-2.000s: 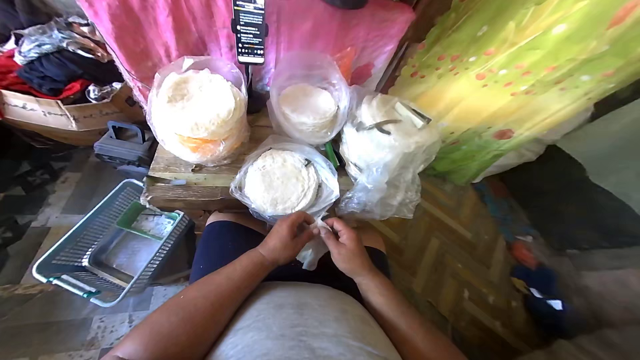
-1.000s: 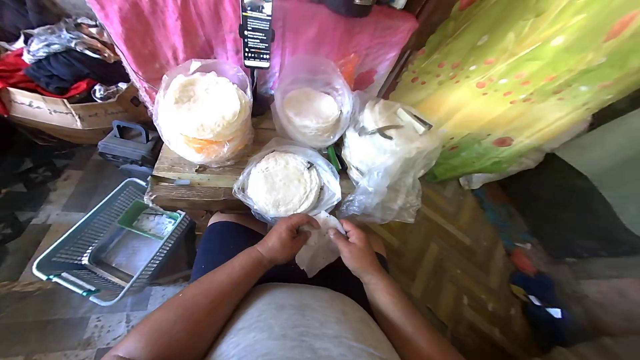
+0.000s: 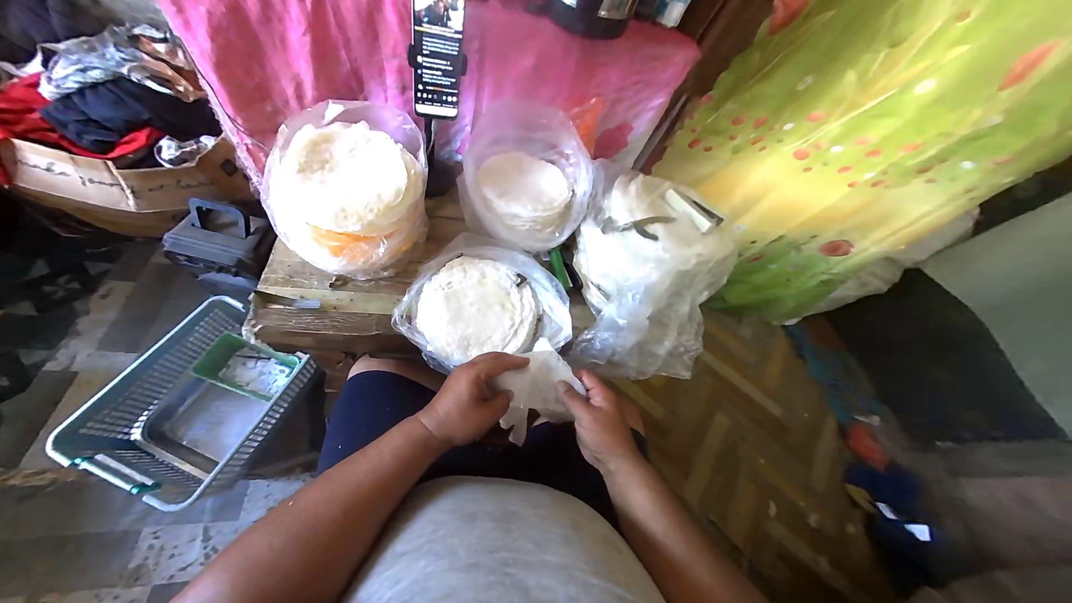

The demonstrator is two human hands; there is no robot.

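Note:
A thin white sheet (image 3: 540, 387), perhaps a wrapper, is stretched between my two hands over my lap. My left hand (image 3: 476, 398) pinches its left side, and my right hand (image 3: 599, 416) pinches its right side. Just beyond them, a stack of round white sheets (image 3: 473, 308) lies in an opened clear plastic bag at the front edge of the wooden table. Behind it stand a taller bagged stack (image 3: 347, 180) at the left and a smaller bagged stack (image 3: 523, 191) at the middle. At the right, another bagged pile (image 3: 645, 243) carries what looks like scissors or a similar tool.
A wooden table (image 3: 327, 322) bears the bags. A phone (image 3: 438, 59) stands on a holder before a pink cloth. On the floor at the left are a plastic basket (image 3: 75, 419) with trays inside, a grey case (image 3: 218, 243) and a cardboard box (image 3: 126, 188) of clothes. A yellow-green curtain (image 3: 854, 151) hangs right.
The white sheet, bunched between my fingers in the oldest frame, is now spread wider between both hands. My hands remain close to the front bag.

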